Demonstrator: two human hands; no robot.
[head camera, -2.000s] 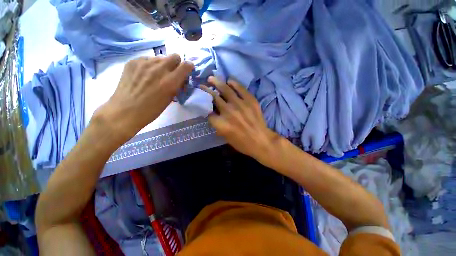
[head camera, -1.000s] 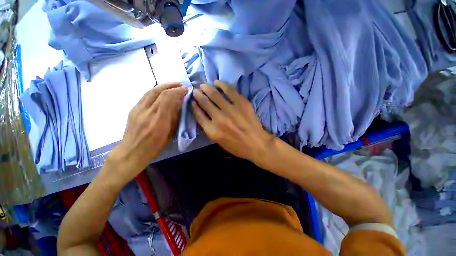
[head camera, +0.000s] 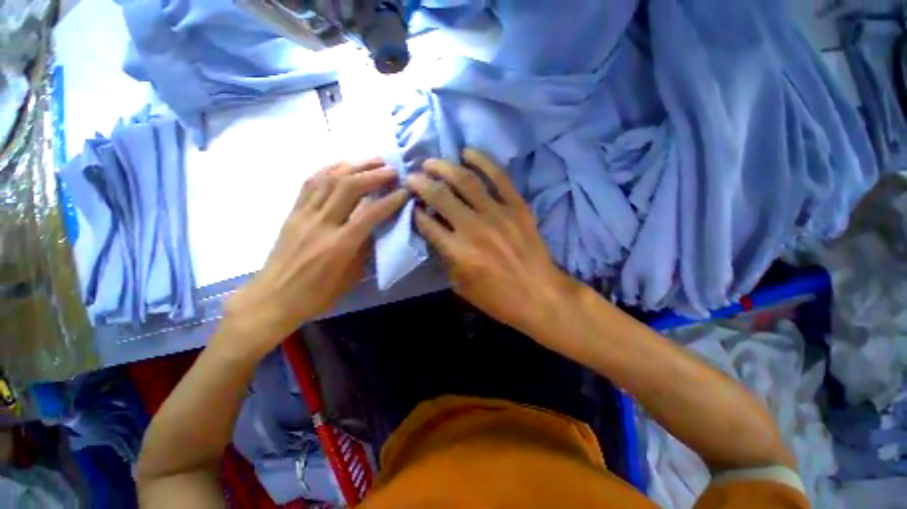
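A narrow blue cuff strip (head camera: 400, 251) lies between my hands below the sewing machine head, its lower end hanging toward the table's front edge. My left hand (head camera: 333, 229) pinches its left side with the fingertips. My right hand (head camera: 485, 231) holds its right side, fingers resting on the cloth. Gathered blue sleeve cloth (head camera: 507, 114) runs from the strip toward the right. The machine head with its dark lamp (head camera: 388, 50) is above. The needle is lost in the bright glare.
A stack of cut blue strips (head camera: 139, 224) lies at the table's left. Crumpled blue cloth (head camera: 214, 65) lies behind it. A large heap of blue cloth (head camera: 736, 149) hangs over the right edge. Red (head camera: 316, 403) and blue (head camera: 786, 290) frames stand below.
The hands came closer together below the needle area, side by side on the strip. The strip's lower end came into view between them and has since turned, showing a paler, pointed end.
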